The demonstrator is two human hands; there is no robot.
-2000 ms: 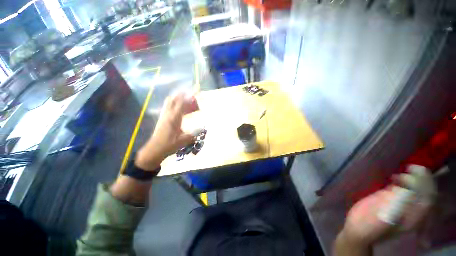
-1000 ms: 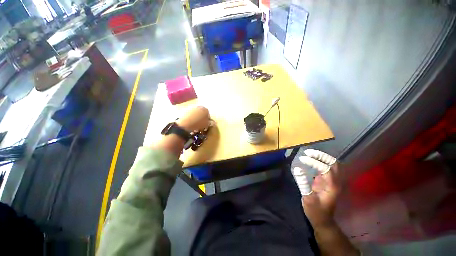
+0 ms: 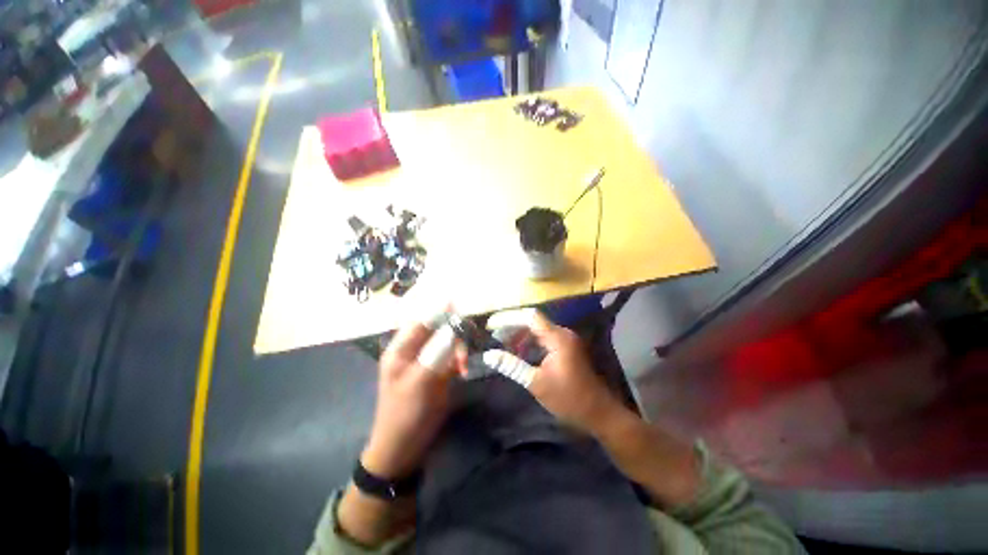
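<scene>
My left hand [image 3: 420,374], with white finger coverings and a black wristband, is at the table's front edge, its fingers closed on a small black-and-silver part [image 3: 464,328]. My right hand [image 3: 547,369], with white finger coverings, is close beside it, its fingers at the same part; whether it grips the part is unclear. A loose heap of black-and-silver parts [image 3: 381,256] lies on the left of the yellow-tan table [image 3: 466,163]. A whitish cup [image 3: 544,260] with a rough dark top stands right of centre, and a thin rod with a pale end [image 3: 590,186] leans out of it.
A pink-red bin [image 3: 358,144] sits at the table's far left corner. A smaller group of parts [image 3: 549,113] lies at the far right. A thin dark cord [image 3: 599,233] runs beside the cup. A pale wall and blurred red equipment [image 3: 823,358] are on the right.
My left hand has come back from the heap with a part. My right hand has moved left from beside the table to meet it. The view has shifted, and the whole heap now shows.
</scene>
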